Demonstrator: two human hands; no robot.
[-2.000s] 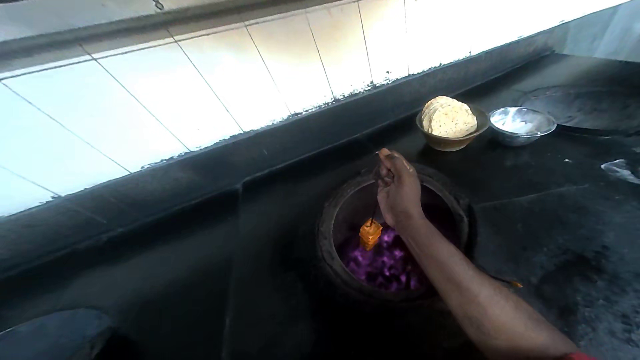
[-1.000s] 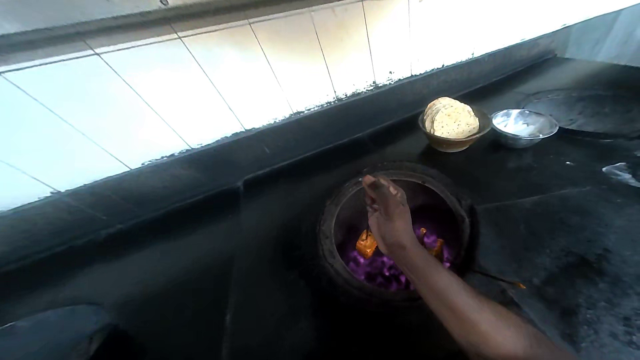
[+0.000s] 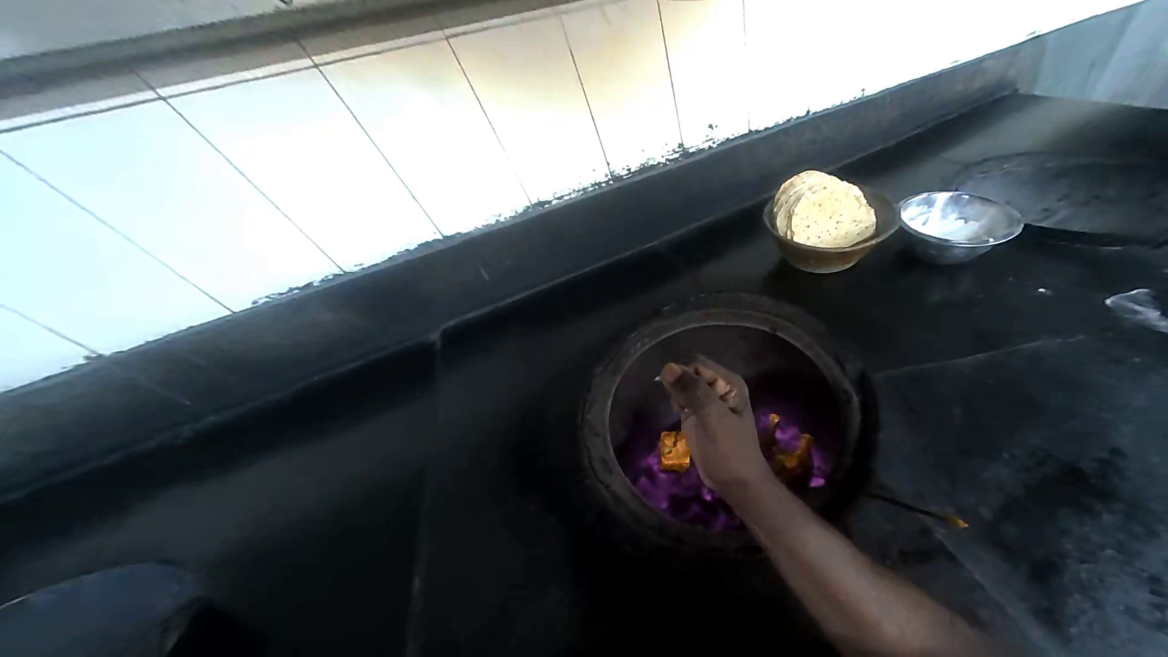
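My right hand (image 3: 716, 420) reaches in from the lower right, over the mouth of a round tandoor oven (image 3: 598, 438). Its fingers are closed around the upper end of a thin skewer, mostly hidden by the hand. An orange-coated chunk of food (image 3: 674, 452) shows just left of the wrist, above glowing purple-looking coals (image 3: 680, 497). More orange-coated pieces (image 3: 794, 456) are inside the oven, to the right of my forearm. Outside the right rim, a thin rod (image 3: 908, 505) with an orange bit at its tip extends over the dark counter. My left hand is out of view.
Behind the oven to the right stand a bowl of stacked flatbreads (image 3: 826, 219) and a metal bowl (image 3: 958, 228) with something white in it. A round dark cover (image 3: 1068, 196) lies farther right. A tiled wall (image 3: 383, 155) runs behind the counter; a dark rounded object (image 3: 100, 607) is at lower left.
My right hand has moved down toward the oven mouth, lowering the orange chunk. Orange pieces now show to the right of my forearm, where the earliest frame does not show them.
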